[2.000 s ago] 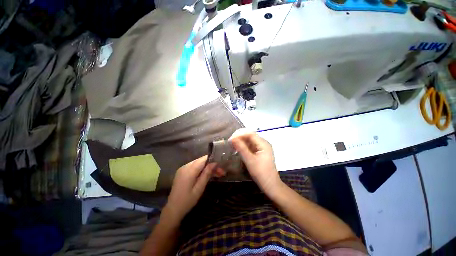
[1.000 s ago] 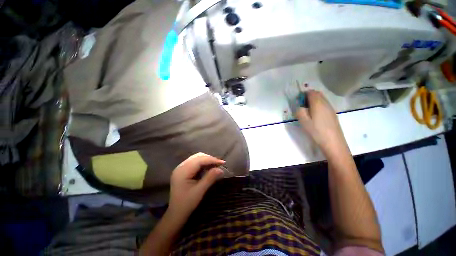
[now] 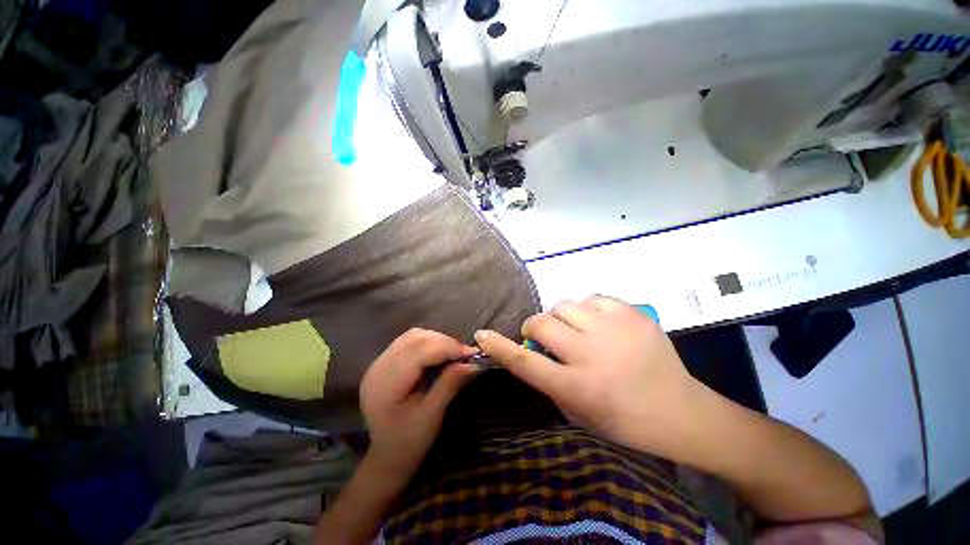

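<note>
A brown garment panel [image 3: 425, 256] lies on the white machine table, its upper right corner at the needle area [image 3: 500, 192]. My left hand [image 3: 410, 389] pinches the panel's near edge between thumb and fingertips. My right hand [image 3: 596, 367] is closed around the thread snips [image 3: 650, 313]; only bits of their teal handle show. Its index fingertip meets my left fingertips at the edge. The snips' blades and the small piece between the fingertips are mostly hidden. A yellow-green patch [image 3: 274, 360] lies on the panel's left part.
The white sewing machine [image 3: 638, 75] stands behind the work. A bright blue lamp [image 3: 348, 106] is left of its head. Orange scissors [image 3: 940, 190] lie far right. A black flat rectangle [image 3: 813, 343] is lower right. Rumpled cloth piles [image 3: 64, 224] are at the left.
My right hand left the panel edge, took the snips from the machine bed and came back beside my left hand. My left hand has stayed at the edge. The view has shifted somewhat.
</note>
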